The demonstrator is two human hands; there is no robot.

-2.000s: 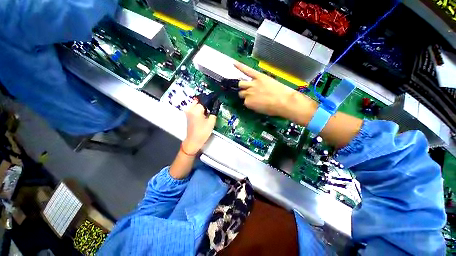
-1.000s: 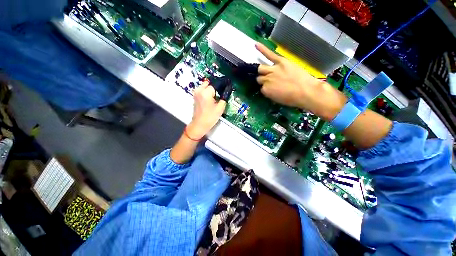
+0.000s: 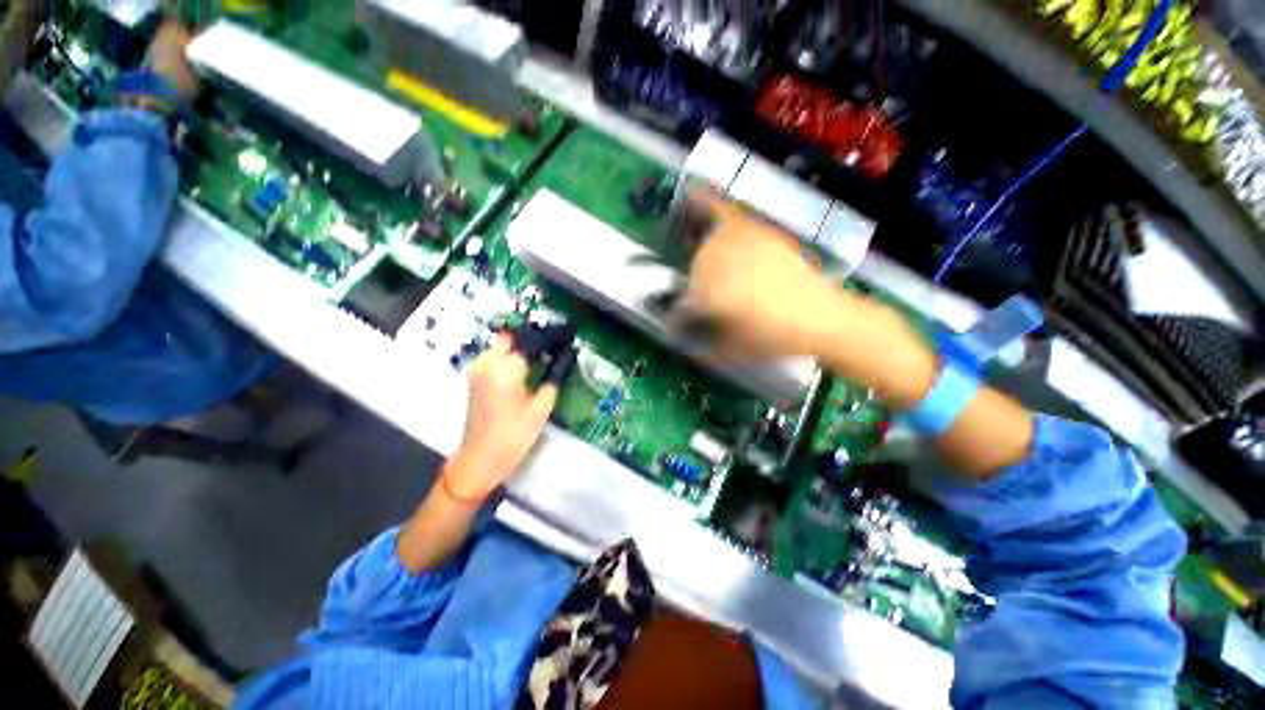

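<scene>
A green circuit board [image 3: 605, 169] crowded with small parts lies in front of me. My left hand [image 3: 502, 409] is low over its left part, with black shapes [image 3: 545, 352] at the fingertips; whether these are held parts or finger covers is unclear. My right hand [image 3: 756, 291] is blurred, above the long silver heat sink [image 3: 583, 257], and covers part of it. Its fingers point towards the tall finned heat sink [image 3: 798, 208] at the far board edge. Its fingertips are dark and blurred, so any held part cannot be told.
Black bins behind the board hold red components [image 3: 830, 125] and blue-purple components [image 3: 957, 192]. A silver rail [image 3: 611, 497] runs along the near edge. Another worker's blue sleeve [image 3: 90, 243] is at left. A blue cord runs from my right wrist band [image 3: 946, 398] to the upper right.
My right hand has moved from over the board's middle towards the far finned heat sink. My left hand stays over the board's left part. The view has shifted, and the other worker's hand shows.
</scene>
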